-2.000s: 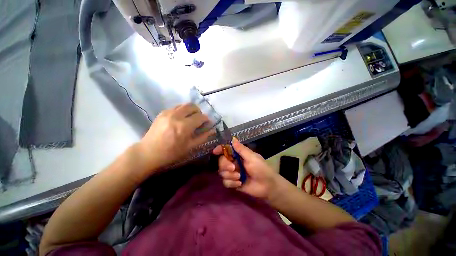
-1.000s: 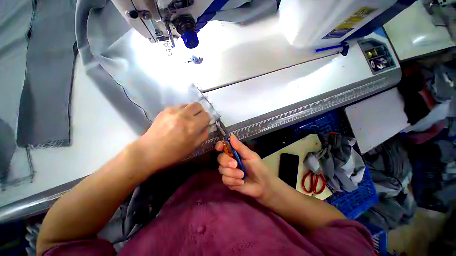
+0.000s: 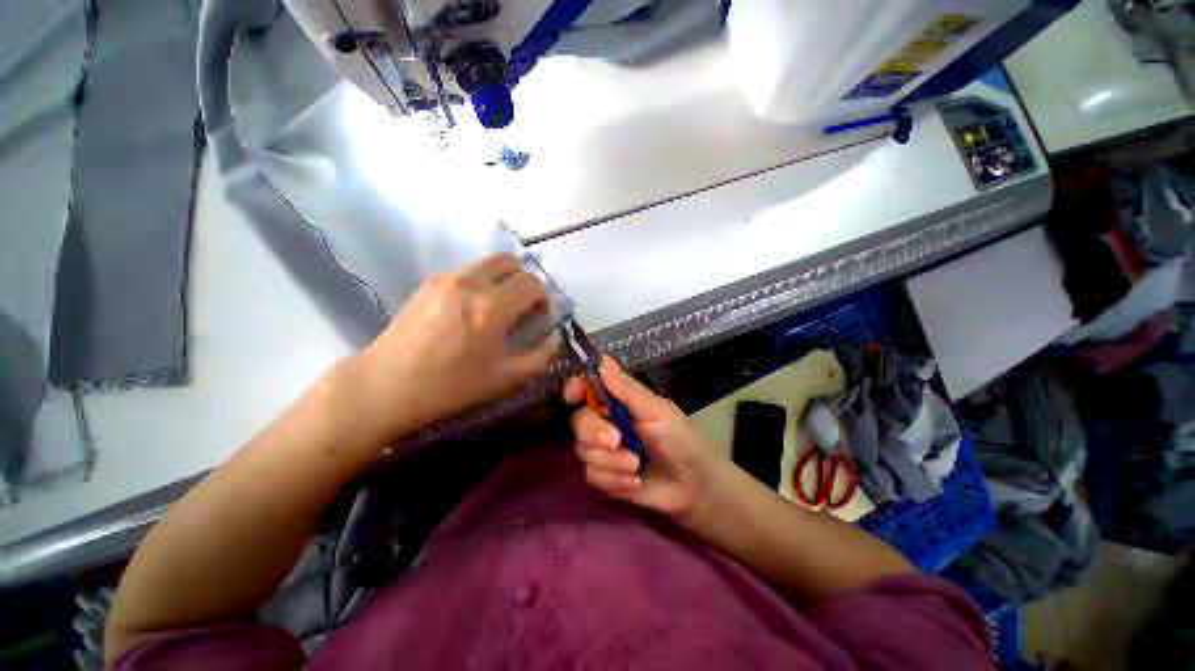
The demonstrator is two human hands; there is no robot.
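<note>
My left hand [image 3: 459, 328] grips the end of a grey fabric panel [image 3: 308, 197] at the table's front edge. The pale end of the cloth shows just past my fingers, and the panel runs back under the bright lamp. My right hand [image 3: 642, 446] holds thread snips [image 3: 611, 409] with orange and blue handles. The blades point up at the cloth's corner beside my left fingers. Whether they touch the cloth I cannot tell. The sewing machine's needle area [image 3: 443, 121] is behind, overexposed.
Grey panels [image 3: 129, 249] lie on the table at left. The blue knob [image 3: 492, 105] is beside the needle. A blue stick [image 3: 862, 126] lies at right. Below the table are a phone [image 3: 759, 442], red-handled scissors [image 3: 824, 480] and a blue basket [image 3: 933, 524] with grey scraps.
The snips' blades have changed angle slightly and look a little more apart than one second ago. My left fingers have shifted slightly on the cloth's end.
</note>
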